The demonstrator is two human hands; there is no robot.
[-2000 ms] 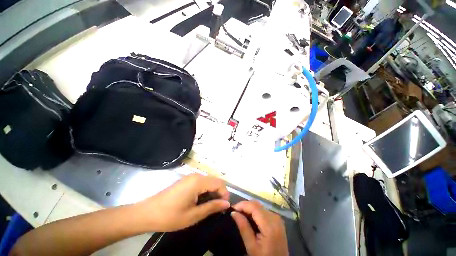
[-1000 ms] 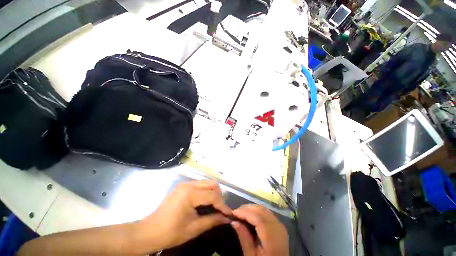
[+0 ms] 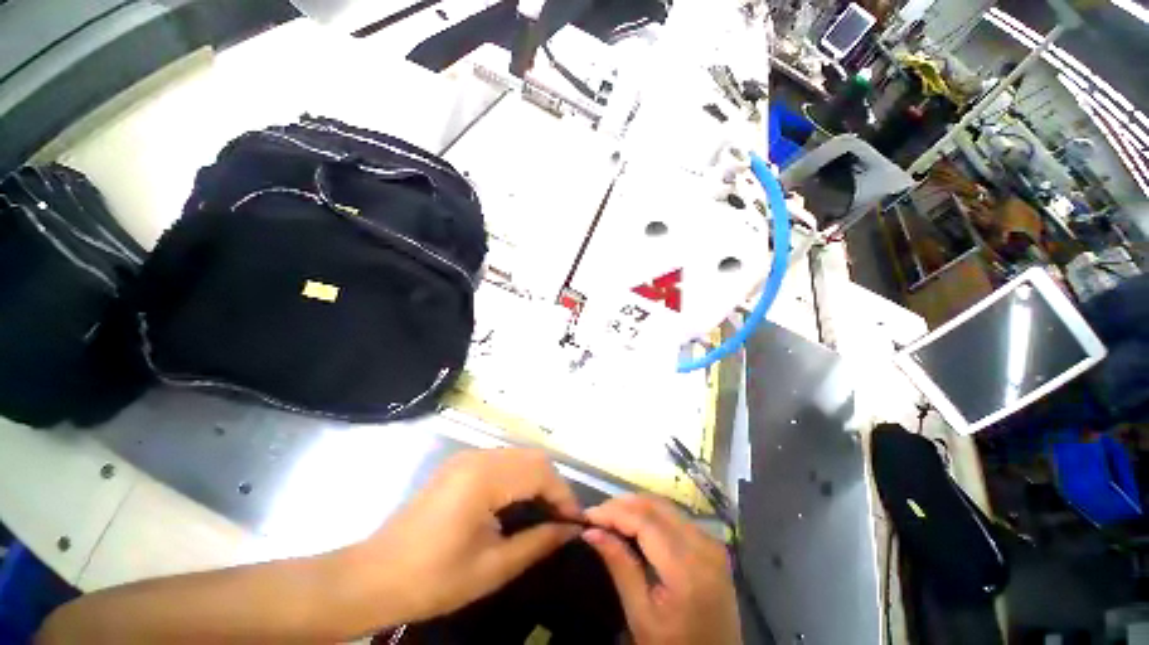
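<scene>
My left hand (image 3: 485, 523) and my right hand (image 3: 662, 567) are bare and meet at the bottom centre. Their fingertips pinch the top edge of a black bag panel (image 3: 554, 605). The pinched bit is small and dark and mostly hidden by the fingers. A small yellow patch (image 3: 539, 635) shows on the panel at the bottom edge of the picture. The lower part of the panel is cut off by the frame.
Rounded black bag pieces (image 3: 302, 334) lie at left. The white machine head (image 3: 605, 290) with a blue hose (image 3: 779, 271) stands ahead. Snips (image 3: 701, 476) lie right of the yellow-edged plate (image 3: 567, 441). A white-framed screen (image 3: 1002, 353) and a black piece (image 3: 926, 504) are at right.
The view has shifted slightly, so the bags and machine sit a little further left and up. The person at back right has moved mostly out of view. My hands keep their pinch on the panel.
</scene>
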